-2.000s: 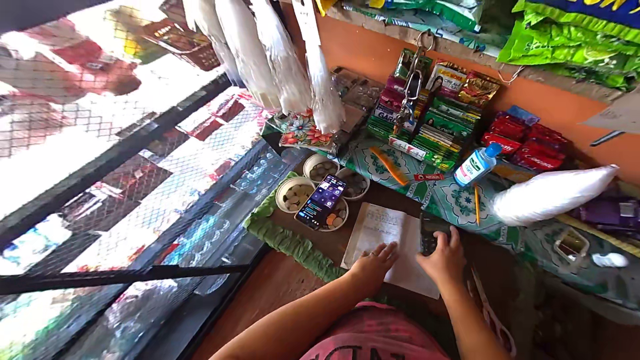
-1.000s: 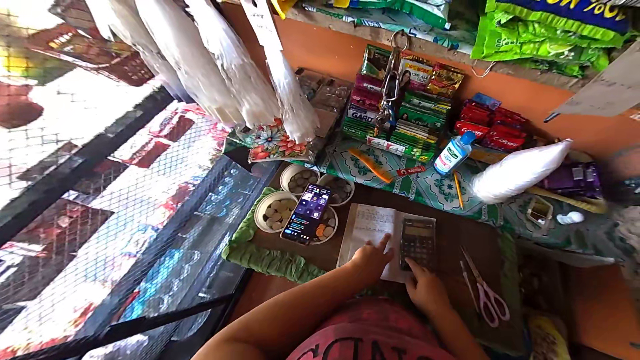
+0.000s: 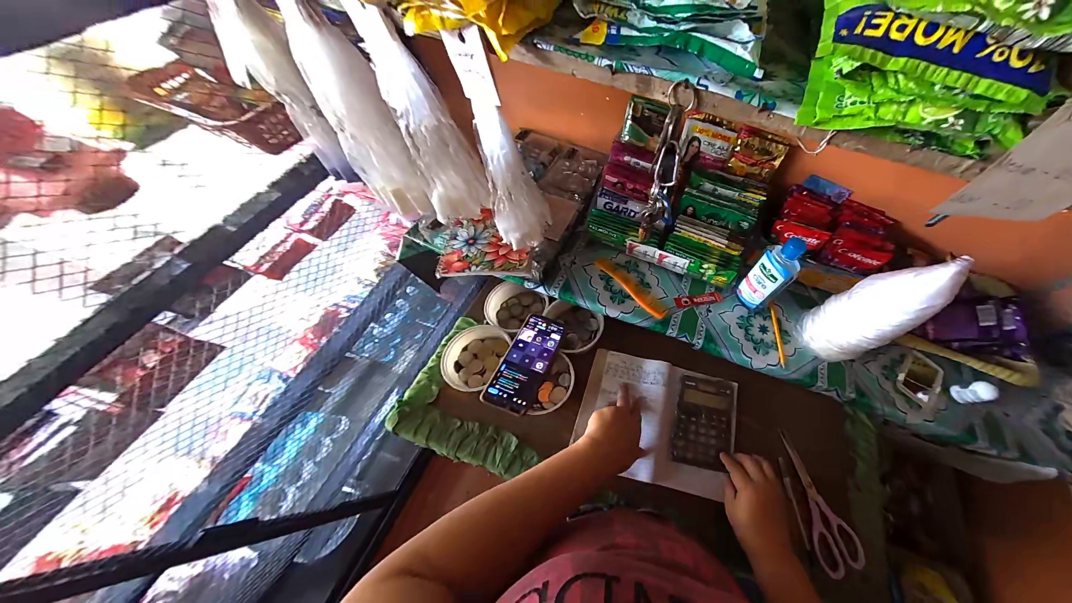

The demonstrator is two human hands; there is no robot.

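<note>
An open notebook (image 3: 662, 469) with handwriting on its left page lies on the dark table. My left hand (image 3: 615, 429) rests on that page, its index finger pointing at the written lines, and holds nothing. A dark calculator (image 3: 704, 419) lies on the right page. My right hand (image 3: 755, 494) is at the calculator's lower right corner, one finger touching or very close to it, with nothing gripped. To the right of this hand lie scissors with pink handles (image 3: 836, 536). A lit smartphone (image 3: 525, 364) rests across white bowls of coins (image 3: 476, 358) left of the notebook.
Beyond the notebook, a patterned cloth (image 3: 620, 289) bears an orange cutter (image 3: 632, 287), a blue bottle (image 3: 770, 275), a pencil (image 3: 778, 335) and a wrapped white bundle (image 3: 888, 310). Sachets (image 3: 720, 209) stand behind. Plastic bags (image 3: 419, 117) hang above; wire mesh (image 3: 209, 377) is at left.
My right hand has moved from over the calculator to its lower right corner, uncovering it. My left hand, spread on the notebook earlier, now points with its index finger.
</note>
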